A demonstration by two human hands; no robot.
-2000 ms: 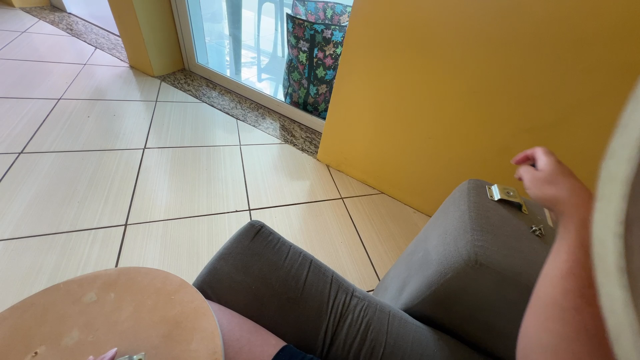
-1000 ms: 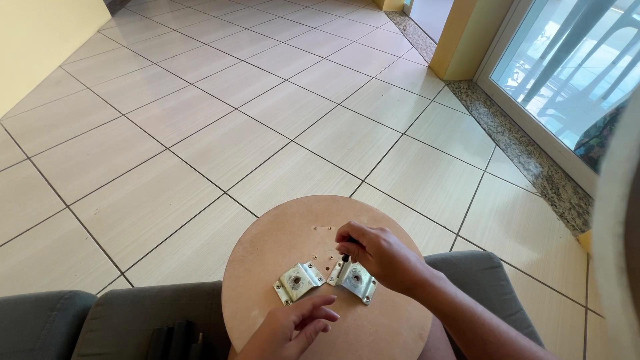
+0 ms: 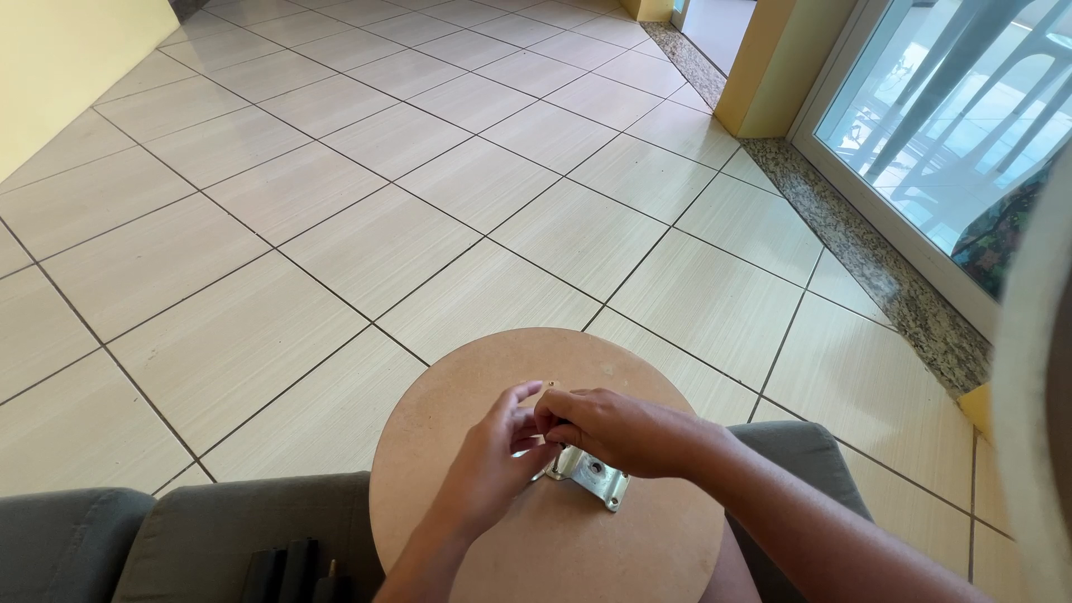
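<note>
A round wooden board (image 3: 469, 528) lies low in the middle of the view, with a bent metal bracket (image 3: 596, 479) on it. Over the bracket's upper left corner my right hand (image 3: 596, 423) has its fingers closed around a small dark thing, perhaps a screwdriver handle, mostly hidden. A thin shaft or screw points down from it to a corner hole of the bracket. My left hand (image 3: 502, 452) is beside it, fingers curved and thumb near the shaft; whether it grips anything cannot be made out. It covers most of a second metal piece.
A grey cushioned seat (image 3: 243, 511) runs behind the board, with dark objects (image 3: 289, 574) on it at the lower left. The tiled floor (image 3: 469, 184) stretches ahead to a glass door (image 3: 930, 142) at the right. A pale curved edge (image 3: 1026, 377) stands at the far right.
My right hand has come from the seat at the right to the bracket on the board. My left hand has moved up beside it, over the left bracket. The view has swung left since the oldest frame.
</note>
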